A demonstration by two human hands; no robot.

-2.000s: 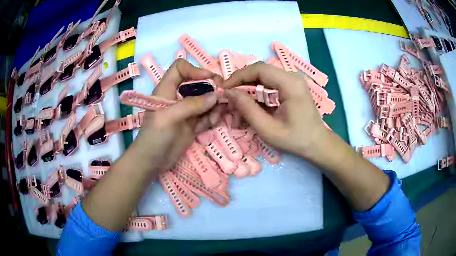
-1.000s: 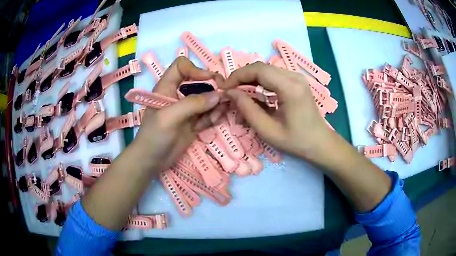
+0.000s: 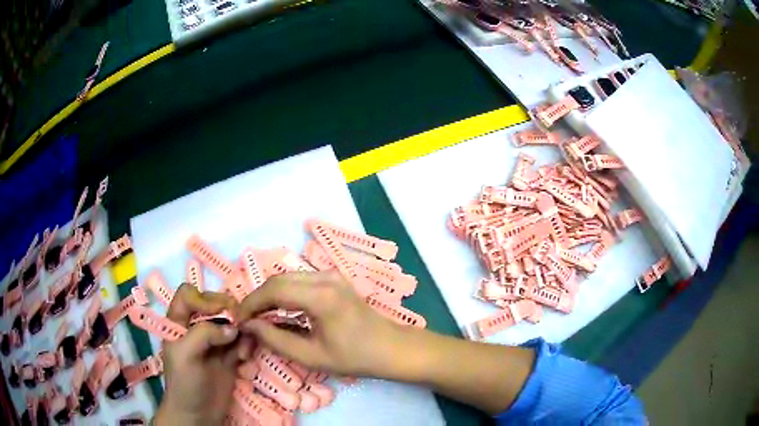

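Observation:
My left hand (image 3: 204, 358) holds a watch body (image 3: 212, 319), mostly hidden by the fingers. A long pink strap (image 3: 156, 320) sticks out on its left side. My right hand (image 3: 333, 329) pinches a short strap piece (image 3: 287, 318) with a buckle end at the right side of the watch. The fingertips of both hands meet at the joint, so I cannot tell if the short strap is seated. A pile of long strap pieces (image 3: 279, 376) lies under and around my hands on a white foam sheet (image 3: 250, 195).
Strapped watches lie in rows on a foam tray (image 3: 125, 358) at the left. A pile of short strap pieces (image 3: 541, 233) lies on the right sheet. A white tray or cover (image 3: 666, 158) stands tilted beyond it. More watches (image 3: 570, 56) lie at the top right.
The view has swung up and to the right, so the bench and hands appear lower and further left. The hands still hold the watch and straps together; the watch screen is now mostly hidden.

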